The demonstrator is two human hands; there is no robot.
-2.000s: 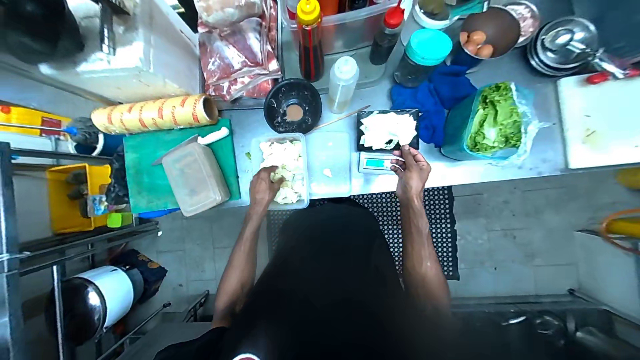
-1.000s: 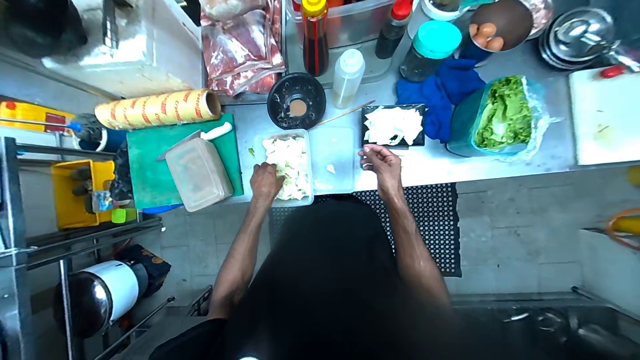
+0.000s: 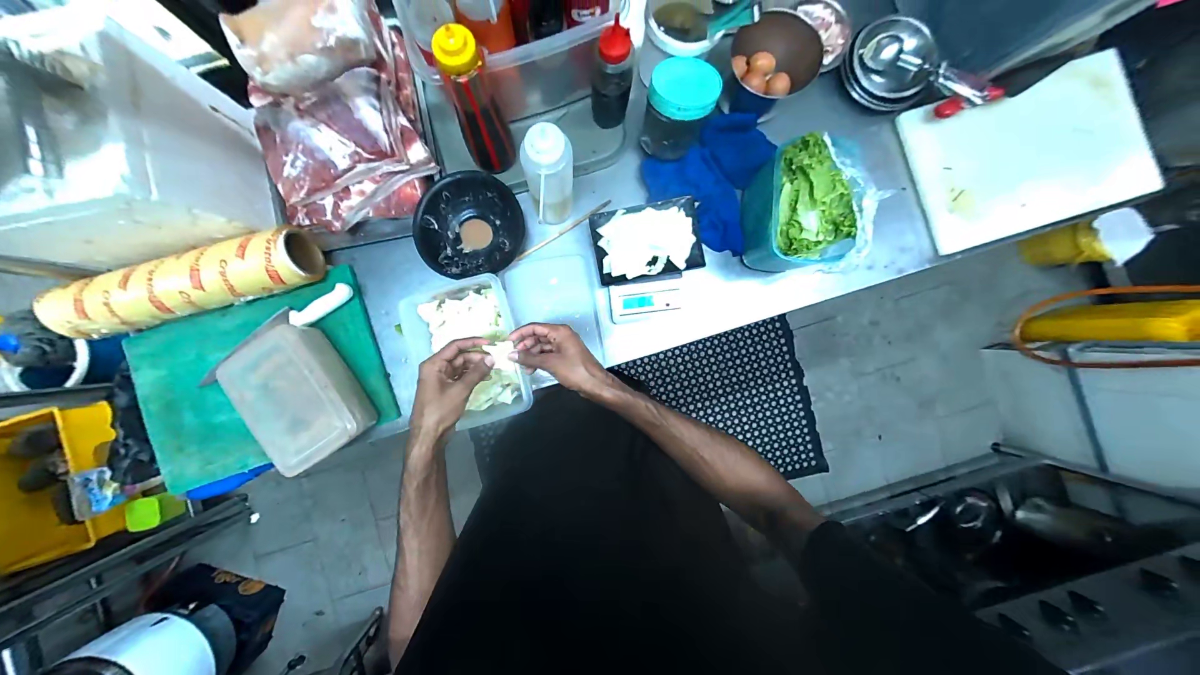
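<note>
My left hand (image 3: 450, 380) and my right hand (image 3: 561, 356) meet over a clear plastic container (image 3: 521, 401) of pale cut pieces. Between their fingertips they pinch a small whitish piece (image 3: 500, 354) that looks like chopped cabbage or onion. Right of the container lies a translucent lid (image 3: 562, 298). A digital kitchen scale (image 3: 647, 302) stands beyond it, with a black tray (image 3: 609, 272) on top that carries a heap of white slices (image 3: 649, 242). A black bowl (image 3: 441, 230) with a little brown sauce sits behind the container, beside a thin wooden stick (image 3: 562, 230).
At left, a green cutting board (image 3: 178, 394) bears a lidded box (image 3: 298, 398), a white-handled knife (image 3: 322, 305) and a film roll (image 3: 178, 281). Behind are bagged meat (image 3: 337, 150), a clear squeeze bottle (image 3: 548, 173) and a blue cloth (image 3: 698, 183). Lettuce (image 3: 816, 202) and a white board (image 3: 1031, 155) lie right.
My right hand has moved left from beside the scale to the container, where it meets my left hand. A small piece is now between the fingertips.
</note>
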